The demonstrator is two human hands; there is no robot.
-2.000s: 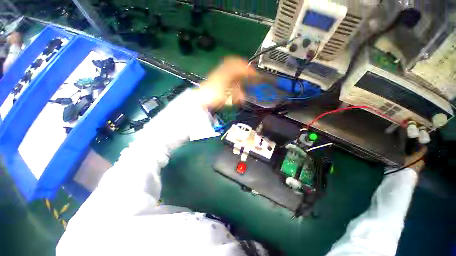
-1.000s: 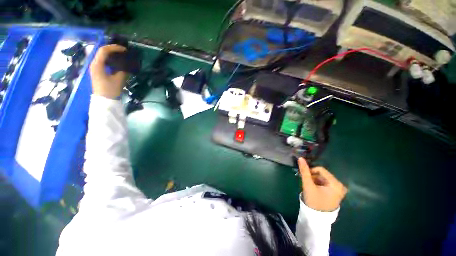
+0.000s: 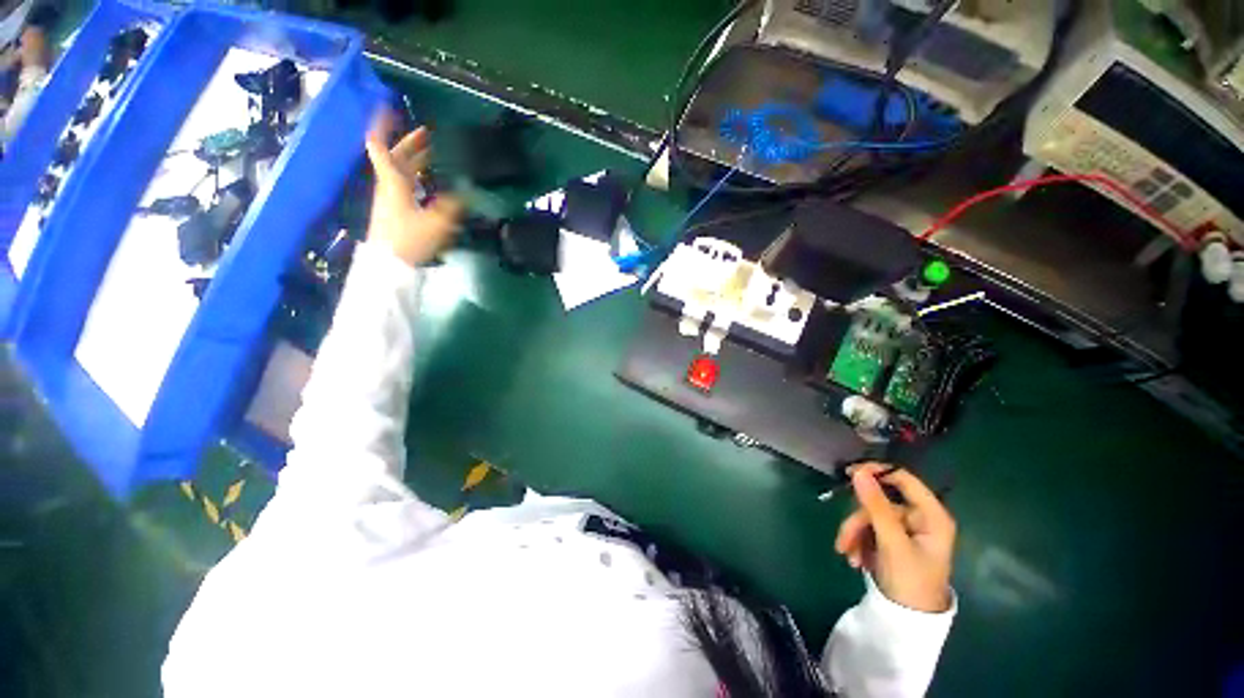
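My left hand [image 3: 409, 198] is blurred at the left, fingers apart, with nothing visible in it, beside the blue bin. Dark adapters [image 3: 529, 243] lie to its right on the bench; a blurred dark shape is just above them. My right hand [image 3: 903, 535] pinches a thin black lead [image 3: 884, 472] at the front right corner of the test fixture base [image 3: 737, 396]. The fixture carries a white mains socket [image 3: 730, 293], a red switch [image 3: 703, 372], a green circuit board [image 3: 862, 357] and a black block [image 3: 849, 252] behind the socket.
A blue bin [image 3: 205, 368] with black adapters on white lining stands at the left. A white paper [image 3: 589, 273] lies left of the fixture. Behind are a blue coiled wire [image 3: 764, 132], a beige meter [image 3: 1153, 137] and a red lead [image 3: 1037, 184].
My left hand had a black adapter beside the bin; now its fingers are apart and no adapter shows in it. My right hand stays near the fixture's front right corner. The view has shifted.
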